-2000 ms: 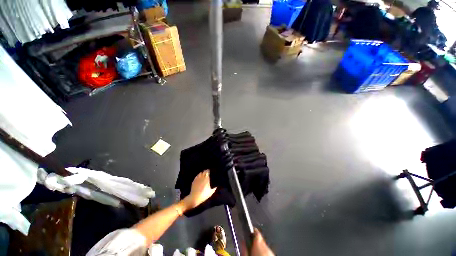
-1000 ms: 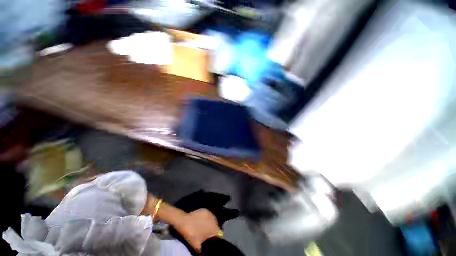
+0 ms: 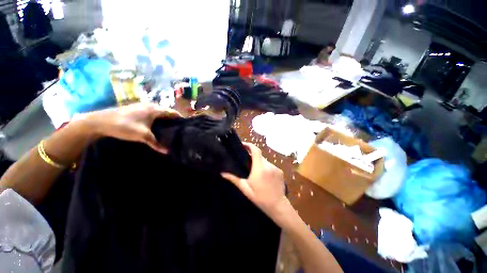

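Note:
A black jacket [image 3: 176, 213] is held up in front of me over the table's near edge, its collar and shoulders at the top. A dark hanger hook [image 3: 230, 101] rises above the collar. My left hand [image 3: 136, 125] grips the jacket's left shoulder, with the thumb on the near side. My right hand [image 3: 261, 178] grips the right shoulder beside the collar. The fingertips of both hands are partly hidden by the cloth. The jacket's lower part runs out of the frame.
The brown table [image 3: 307, 197] has pale specks. On it are an open cardboard box [image 3: 342, 170] with white scraps, white cloth [image 3: 280, 130], dark garments [image 3: 256, 96] and spray bottles [image 3: 194, 88]. Blue plastic bags [image 3: 440, 200] are at right, another [image 3: 88, 85] at left. A person [image 3: 324, 54] is far back.
The view has swung from the rail and floor to the table. The black jacket is now raised in front of me, held by both hands.

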